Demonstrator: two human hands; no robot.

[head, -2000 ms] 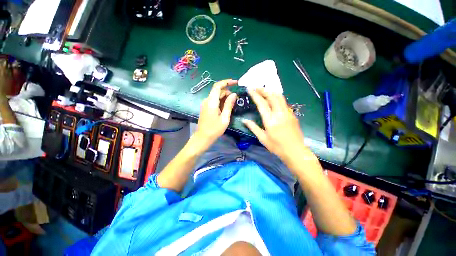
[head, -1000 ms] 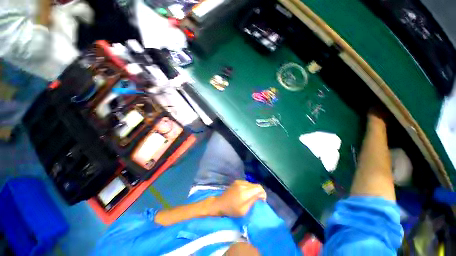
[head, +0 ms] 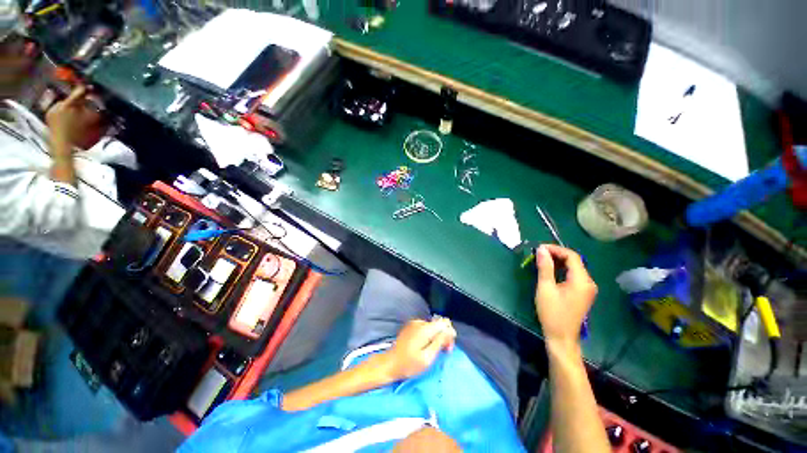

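Note:
My left hand (head: 425,345) is closed in front of my blue jacket, above my lap; whether it holds anything is hidden. My right hand (head: 566,287) is over the green mat, thumb and index finger close together. The tweezers (head: 549,225) lie just beyond its fingertips; I cannot tell if it touches them. A small part with a yellow fleck (head: 528,261) is left of those fingertips. A white irregular patch (head: 494,221) lies farther left. A dark-blue pen (head: 585,328) is mostly hidden by my right hand. The black module is not visible.
A screw pot (head: 612,211), white bottle (head: 644,280) and hanging blue screwdriver (head: 743,195) are at right. A round dish (head: 422,147) and coloured tangle (head: 395,180) lie farther back. Phone-like units (head: 264,295) are at left. A coworker's hand (head: 69,115) shows far left.
The view has swung around and back. Both hands were at the black module; they separated. My right hand reached under the shelf, then came back over the mat. My left hand stays near my lap.

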